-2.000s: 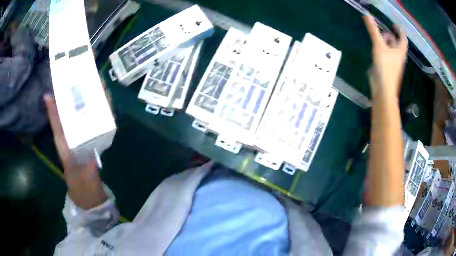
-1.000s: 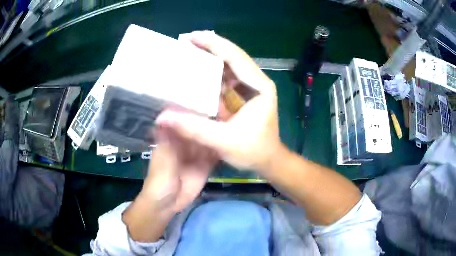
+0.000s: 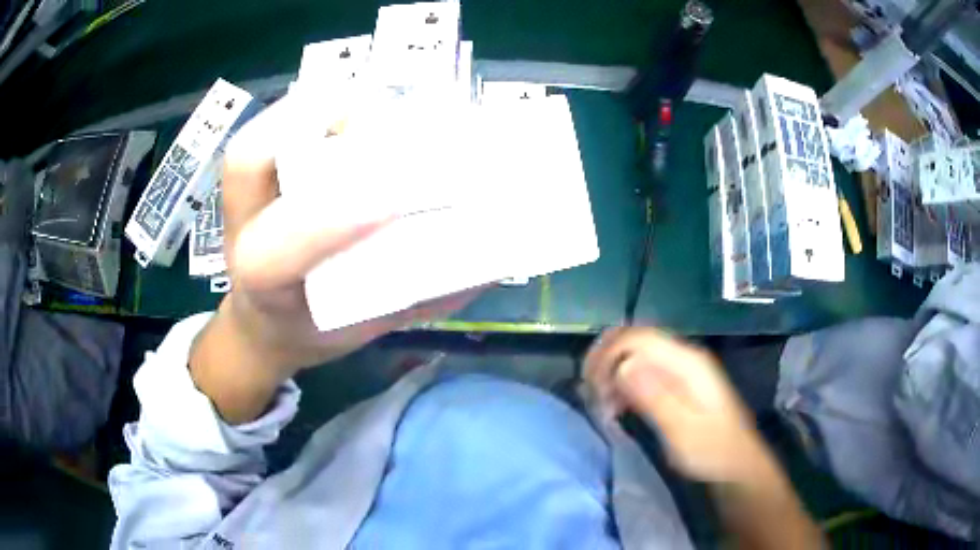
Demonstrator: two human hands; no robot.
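My left hand [image 3: 274, 252] grips a white retail carton [image 3: 462, 210] and holds it up over the bench's front edge. The carton's near faces are glared plain white, and part of my fingers is hidden behind it. My right hand [image 3: 666, 392] is off the carton, low in front of the bench edge at the right of my body. It is blurred with curled fingers; whether it holds anything cannot be told. More retail cartons [image 3: 417, 48] lie on the bench behind the held one and are partly hidden.
A black heat gun [image 3: 668, 81] lies beyond, its cord running towards me. Stacked cartons [image 3: 795, 183] stand right, beside a yellow-handled knife [image 3: 849, 223] and crumpled white scrap [image 3: 854, 143]. A dark-faced carton [image 3: 81, 204] is far left. Grey sleeves of people show on both sides.
My right hand has left the carton and moved down to the right. My left hand still holds the carton, now turned with a plain white face showing. The view has shifted slightly.
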